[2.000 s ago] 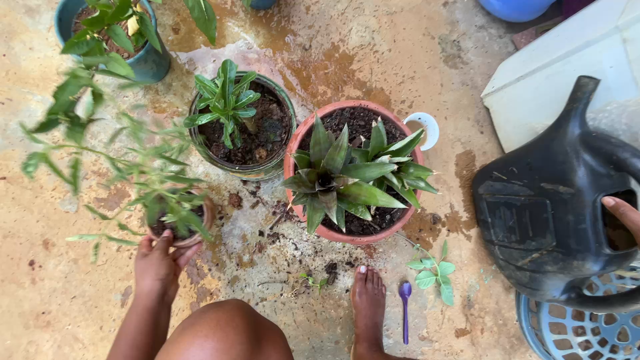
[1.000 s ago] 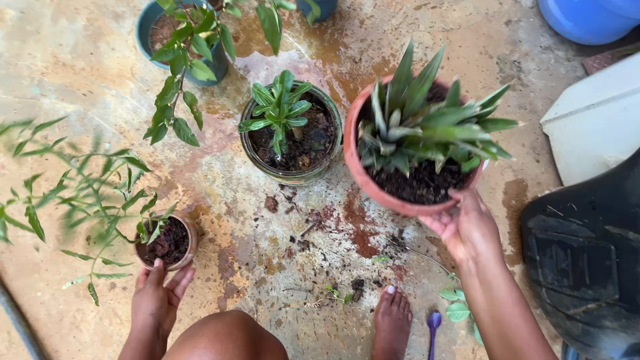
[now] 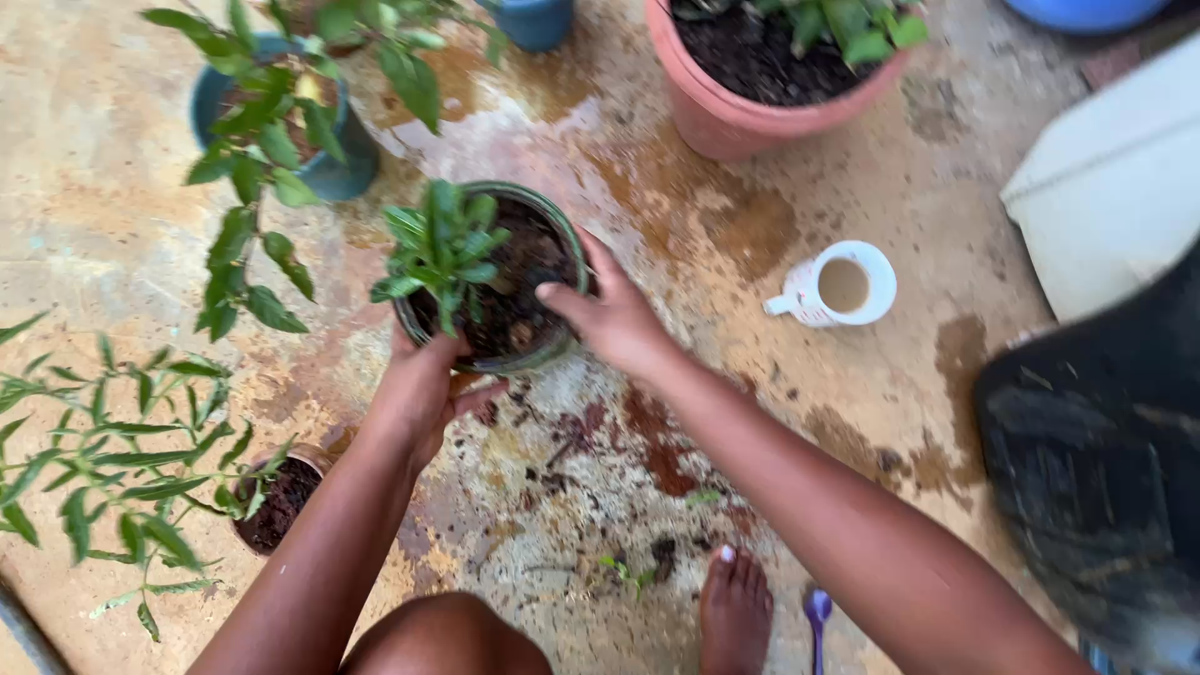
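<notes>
Both of my hands hold a round green-rimmed pot (image 3: 553,352) with dark soil and a leafy green plant (image 3: 445,248) in it. My left hand (image 3: 422,394) grips the near left side of its rim, the thumb over the edge. On the right side is my right hand (image 3: 609,309), its thumb over the rim above the soil and its fingers around the outside. The pot's underside is hidden, so I cannot tell whether it touches the floor. A small pot (image 3: 281,497) with a long-stemmed, narrow-leaved plant stands beside my left forearm.
A terracotta-coloured pot (image 3: 722,122) stands at the top, a teal pot (image 3: 352,164) at upper left. A white mug (image 3: 877,286) of brownish liquid, a purple spoon (image 3: 817,605), a black watering can (image 3: 1078,450) and a white container (image 3: 1106,187) are on the right. Soil and wet patches mark the floor.
My left hand has left the small pot and my right hand the terracotta-coloured one; both now hold the green-rimmed pot. The terracotta-coloured pot has moved farther away, and the white mug is fully visible.
</notes>
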